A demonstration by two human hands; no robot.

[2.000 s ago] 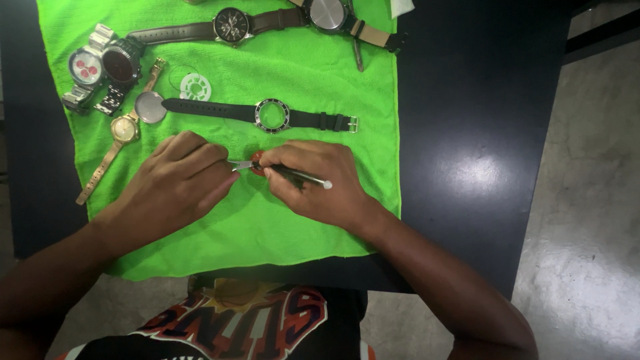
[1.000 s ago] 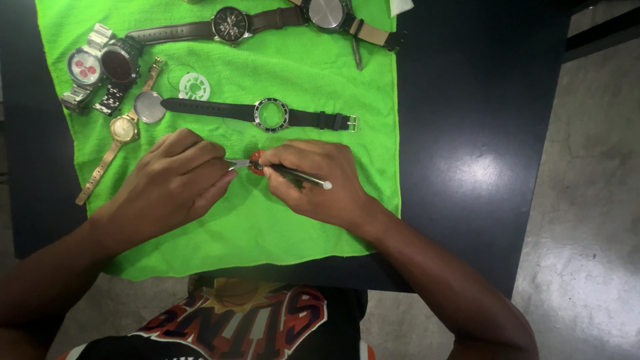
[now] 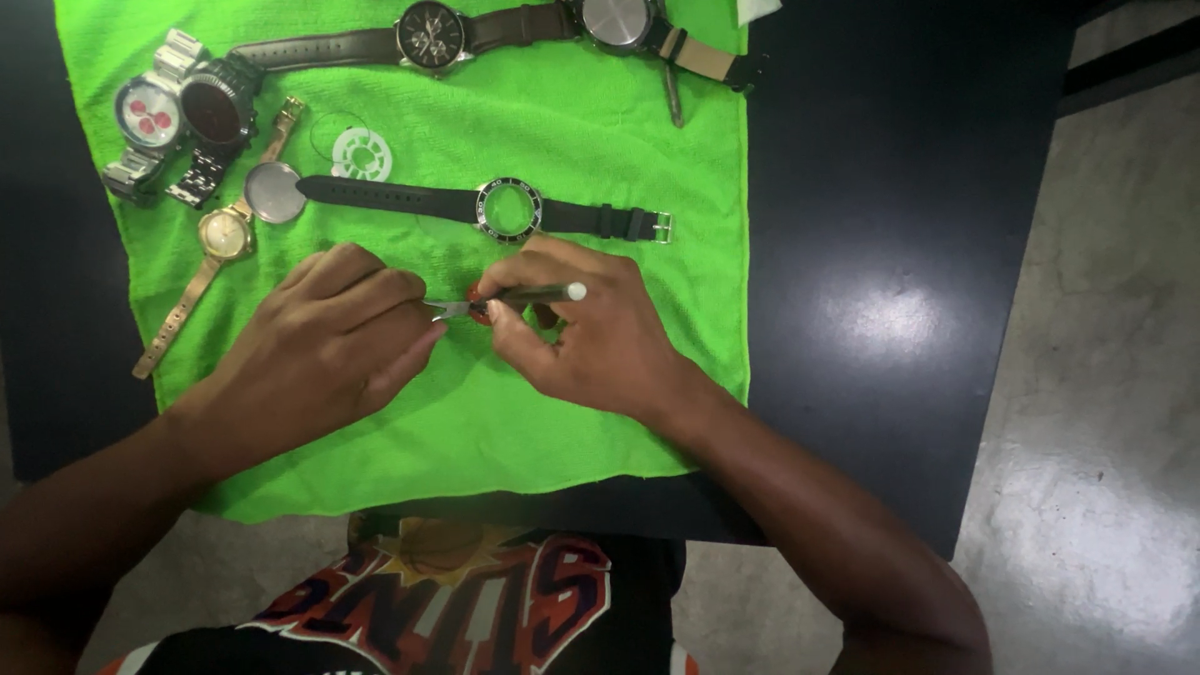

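Note:
My left hand is closed on a small metal tool, probably tweezers, whose end shows past the fingertips. A slim pen-like tool with a pale round end is pinched in my right hand. Between the hands, the tools meet at a small red-orange round piece, partly covered by the right fingers; what it is cannot be told. Just above lies an open watch case with a black numbered bezel, green cloth showing through it, on a black strap.
On the green cloth lie a brown-strapped watch, a face-down watch, two metal-bracelet watches, a gold watch, a round metal disc and a white plastic ring. The dark tabletop surrounds the cloth.

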